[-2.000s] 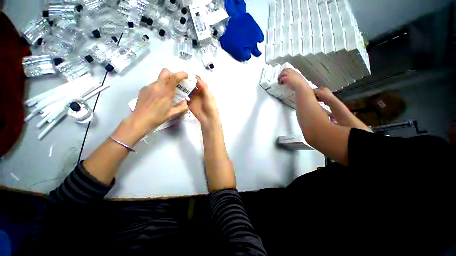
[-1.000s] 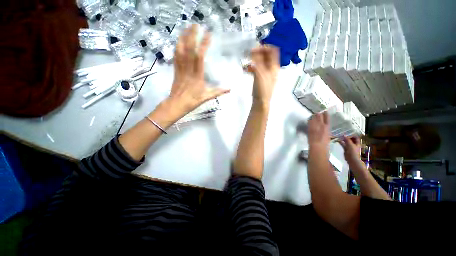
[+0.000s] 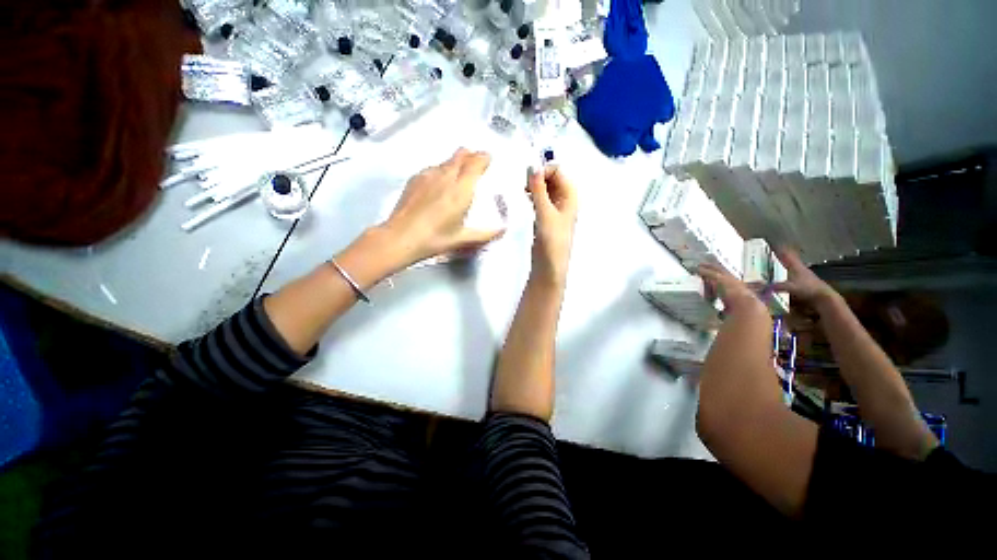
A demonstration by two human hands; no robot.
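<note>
My left hand (image 3: 440,210) is curled, thumb and fingers around a pale piece with a small printed patch (image 3: 503,208). Glare hides its outline, so I cannot tell if it is a bottle or a carton. My right hand (image 3: 553,202) is just right of it, fingertips drawn together; whether they pinch something is not clear. A bottle's dark cap (image 3: 549,155) shows just above those fingertips. Clear labelled bottles with dark caps (image 3: 391,107) lie heaped beyond my hands. A slim white printed carton (image 3: 549,68) lies among them.
White sticks (image 3: 235,173) and a round white piece with dark centre (image 3: 284,195) lie left. A brown cloth (image 3: 93,120) is far left. A blue bundle (image 3: 626,104) lies before stacked cartons (image 3: 782,104). At right another person's hands (image 3: 730,290) handle cartons (image 3: 694,222).
The view has shifted left since the oldest frame. My spread left hand has come down and curled around the pale piece. My right hand has moved slightly down and left. The other person's hands have shifted.
</note>
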